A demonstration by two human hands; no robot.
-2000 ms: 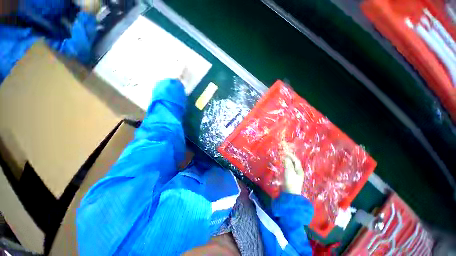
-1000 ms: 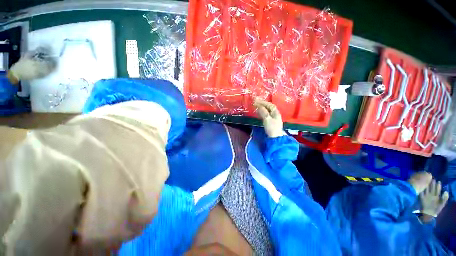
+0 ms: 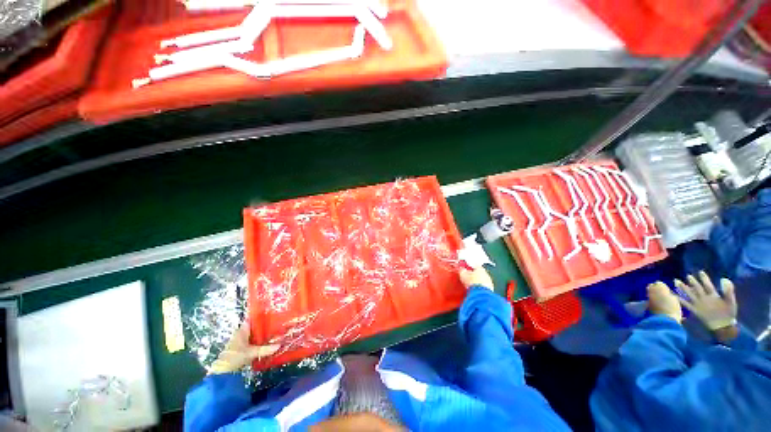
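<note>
The red divided tray [image 3: 357, 331] lies in front of me on the green bench, its compartments covered with crinkled clear film bags. My left hand [image 3: 241, 350], in a cream glove, grips the tray's near left corner, with fingers over the rim. My right hand [image 3: 476, 276], also gloved, is at the tray's right edge near the front corner and appears to grip the rim; its fingertips are partly hidden. A white crumpled piece [image 3: 474, 252] lies just beyond my right hand.
Loose clear film [image 3: 217, 312], a pale yellow strip [image 3: 173, 324] and a white foam sheet [image 3: 84, 346] are left. A small bottle [image 3: 493, 229] and a red tray of bent tubes [image 3: 554, 285] are right. Another worker's gloved hands [image 3: 708, 299] are far right. Trays fill the upper shelf.
The view has shifted up to show the shelf. My left hand has come to the tray's near left corner. My right hand has moved from above the tray's front to its right edge.
</note>
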